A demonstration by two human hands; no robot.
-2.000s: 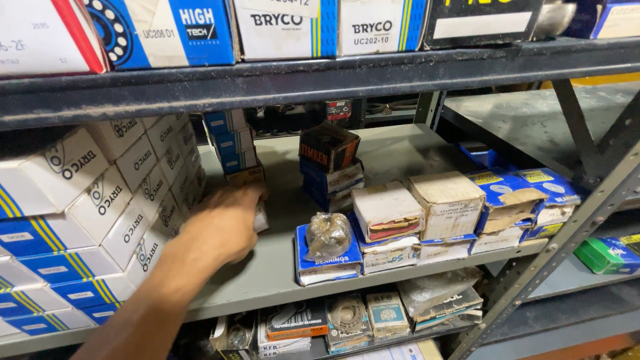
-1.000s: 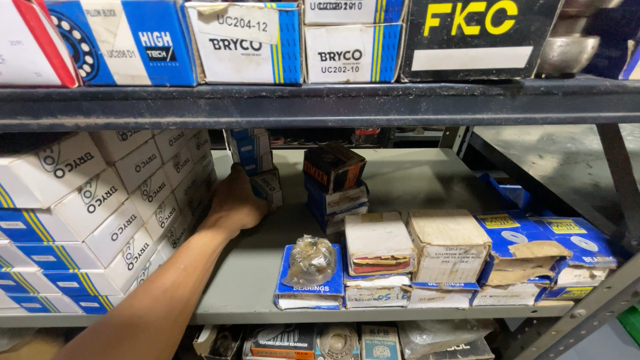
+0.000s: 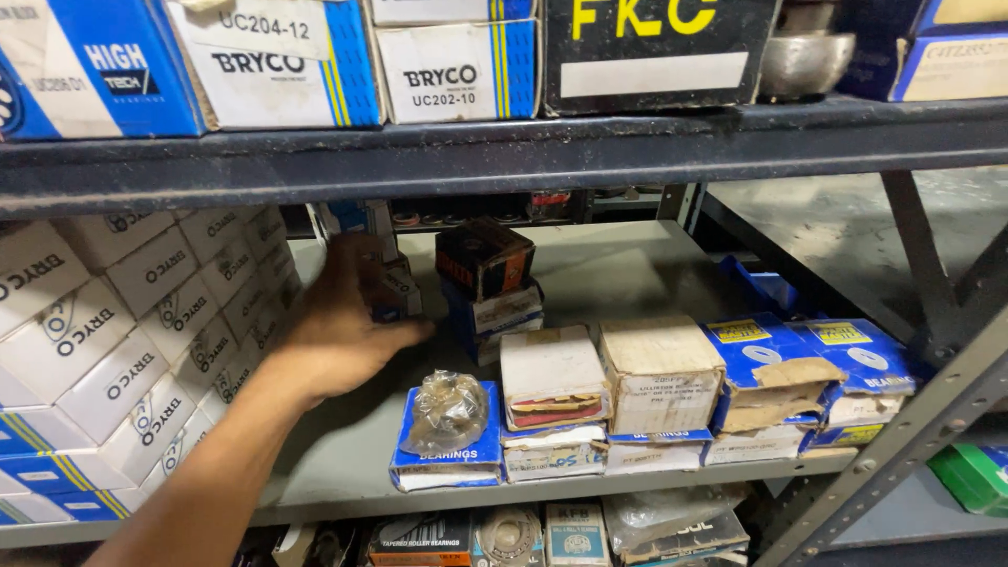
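Note:
My left hand [image 3: 342,315] reaches in from the lower left over the grey metal shelf [image 3: 346,484]. Its thumb points right, apart from the blurred raised fingers, and it seems to hold nothing. Just behind it stands a stack of small blue and white bearing boxes [image 3: 402,287], partly hidden by the fingers; whether they touch is unclear. To the right, a black and orange Timken box [image 3: 484,256] sits on blue and white boxes [image 3: 504,311]. Nearer the front edge, a plastic-wrapped bearing [image 3: 446,409] lies on a blue bearing box [image 3: 484,465]. My right hand is out of view.
Stacked Bryco boxes [image 3: 118,339] fill the left side. White, tan and torn blue boxes [image 3: 776,378] line the front right. A dark shelf beam [image 3: 504,153] crosses above, with boxes on it. A perforated metal upright [image 3: 890,449] stands at right, and more bearings lie below.
My left hand was against the small boxes at the back; its thumb is now spread out to the right, off them. The view has moved closer.

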